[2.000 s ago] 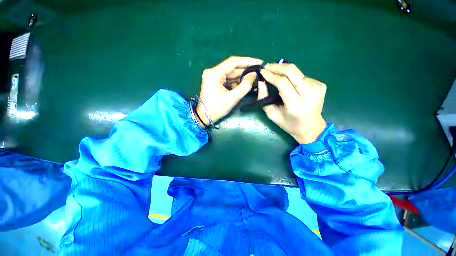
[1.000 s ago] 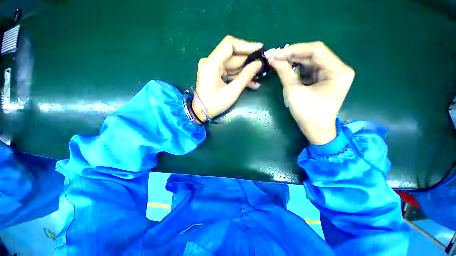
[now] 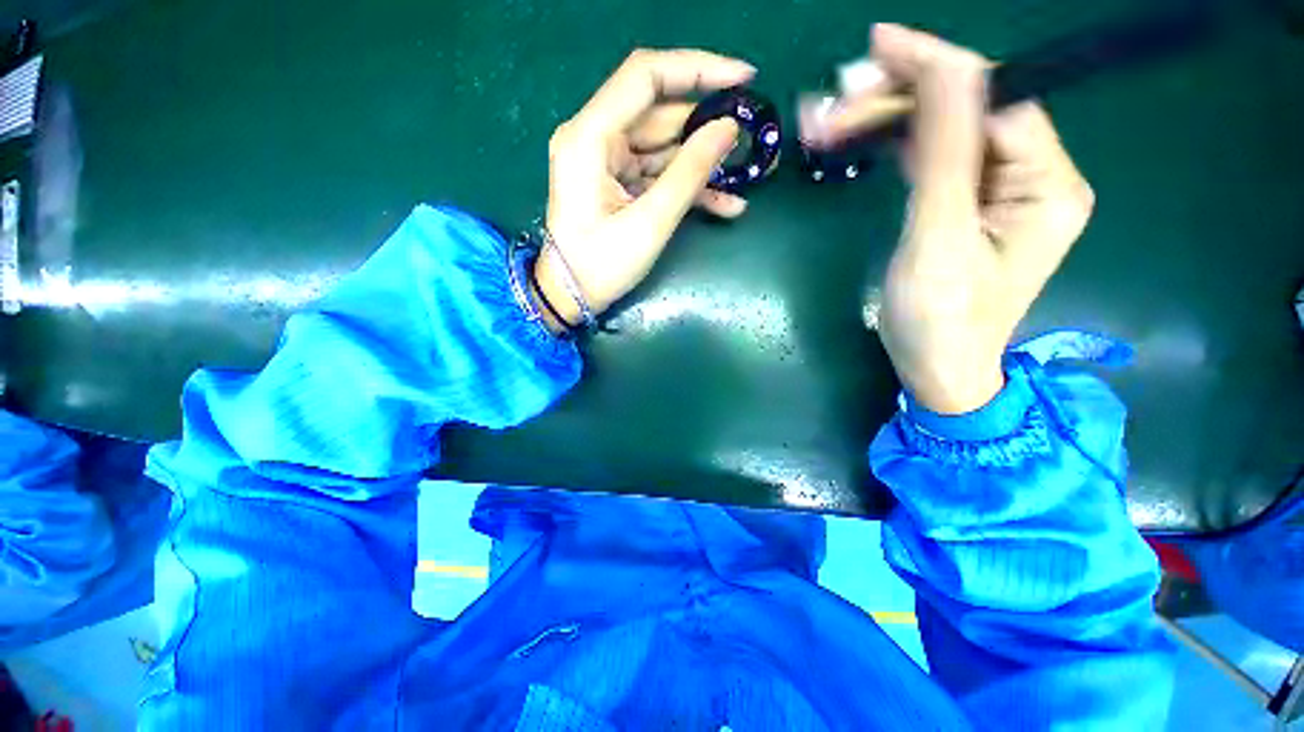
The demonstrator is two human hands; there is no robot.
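Observation:
My left hand [image 3: 629,193] pinches a round black device housing [image 3: 762,140] between thumb and fingers. Its glossy face shows several silver-white specks. My right hand [image 3: 972,215] is to the right, apart from the housing and blurred. It holds a long matte-black tool [image 3: 1094,65] that points up and right; its tip is too blurred to tell. A whitish patch shows at the right fingertips. A small dark piece with pale specks [image 3: 832,165] shows just below the right fingertips; whether it lies on the belt or is held, I cannot tell.
The shiny dark-green belt [image 3: 358,157] spans the view, its near edge bending in front of me. Pale striped and dark parts [image 3: 17,97] stand at the far left edge. Blue sleeves of another person [image 3: 50,522] show at lower left. A red item [image 3: 1176,561] shows at lower right.
My right hand has moved away from the housing, to the right, and the black tool now extends up and right. The housing's specked face now shows more fully in my left hand.

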